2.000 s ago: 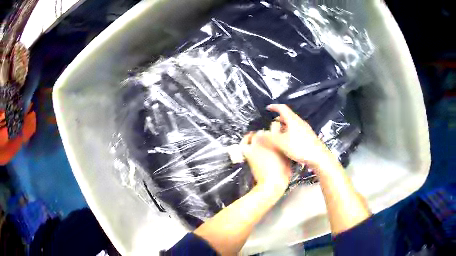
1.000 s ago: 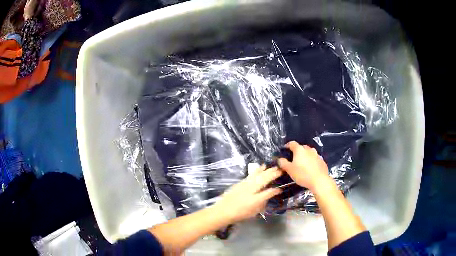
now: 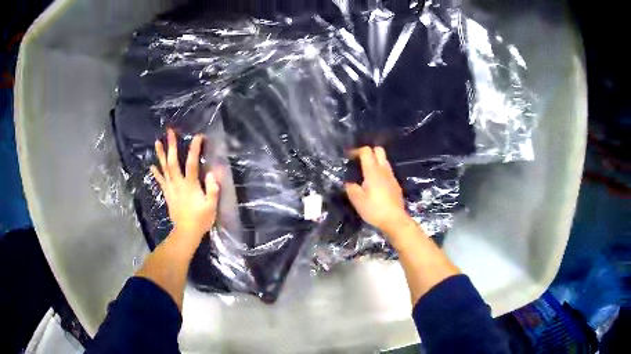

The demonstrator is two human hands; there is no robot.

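Dark garments in shiny clear film (image 3: 415,104) lie in a large off-white tub (image 3: 62,200). My left hand (image 3: 183,190) lies flat with fingers spread on the film at the left of the pile. My right hand (image 3: 377,187) rests on the pile right of centre, its fingers partly bent near a dark bundle; whether it grips anything there is unclear. A small white label (image 3: 313,206) lies between my hands. A corner of a garment points toward the tub's near side.
The tub's walls surround the pile. Loose clear film (image 3: 501,97) spreads at the pile's right side. Outside the tub, a dark blue slotted basket (image 3: 553,325) and crumpled blue plastic (image 3: 598,290) are at the lower right. A white object (image 3: 52,339) is at the lower left.
My hands were close together at the dark bundle. My left hand has moved left and opened flat on the film. My right hand stays near the bundle. The view is closer to the tub.
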